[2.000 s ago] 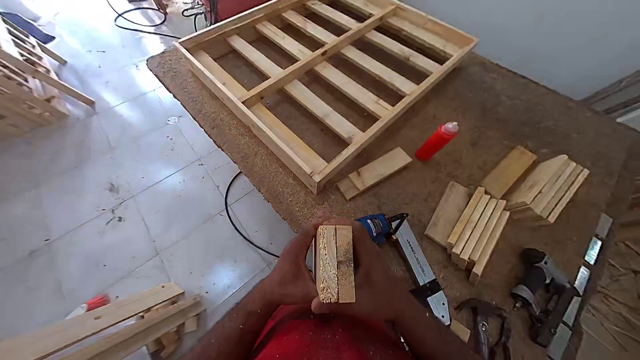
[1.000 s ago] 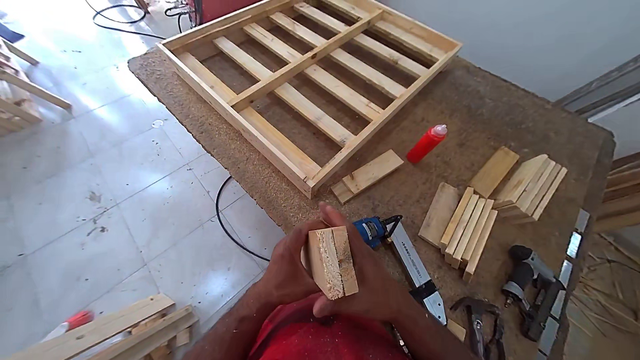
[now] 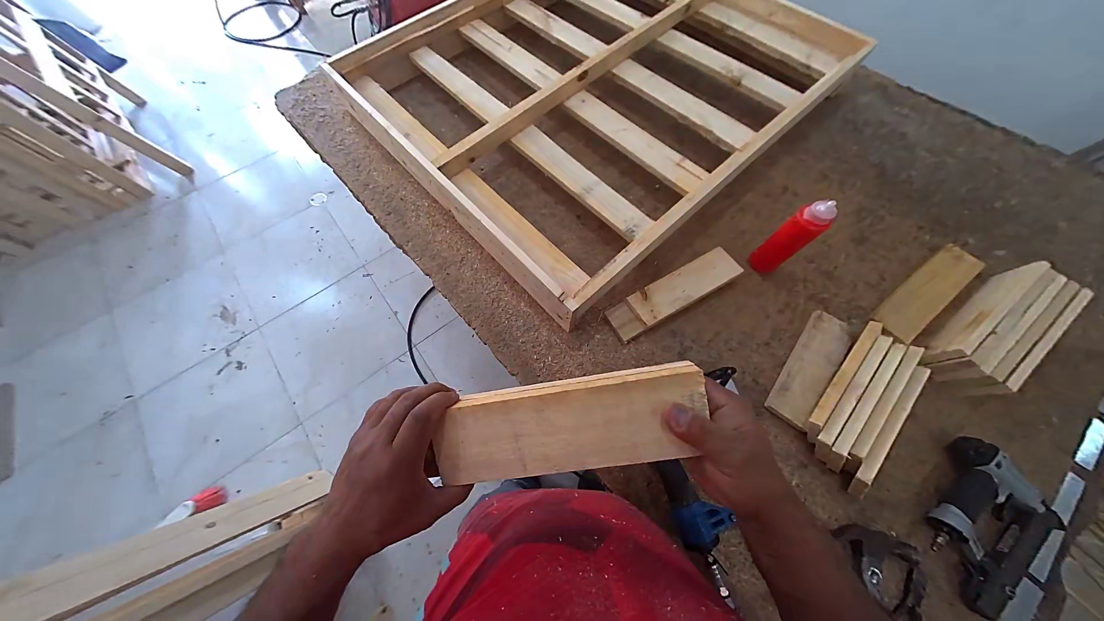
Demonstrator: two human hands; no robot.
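Observation:
Two short wooden boards (image 3: 569,427), laid face to face, are held level in front of my red shirt. My left hand (image 3: 401,466) grips their left end, and my right hand (image 3: 733,440) clasps the right end with its thumb on the broad face. Beyond them a slatted wooden frame (image 3: 604,250) lies on the workbench. Near its closest corner rest a short board (image 3: 686,283) with a smaller piece at its end, and a red squeeze bottle (image 3: 792,237). A blue-bodied tool (image 3: 700,522) lies partly hidden beneath my right hand.
On the bench (image 3: 949,172) at right are a row of short boards (image 3: 871,401) and a stack of angled-cut boards (image 3: 1018,323). A pneumatic nailer (image 3: 992,517) and a dark metal tool (image 3: 880,565) lie closer. Planks (image 3: 164,552) stand lower left; a black cable (image 3: 414,332) hangs by the bench edge.
The boards, held end-on toward me before, are now turned sideways with a broad face showing. My hands have moved apart, from both sides of the boards to their two ends.

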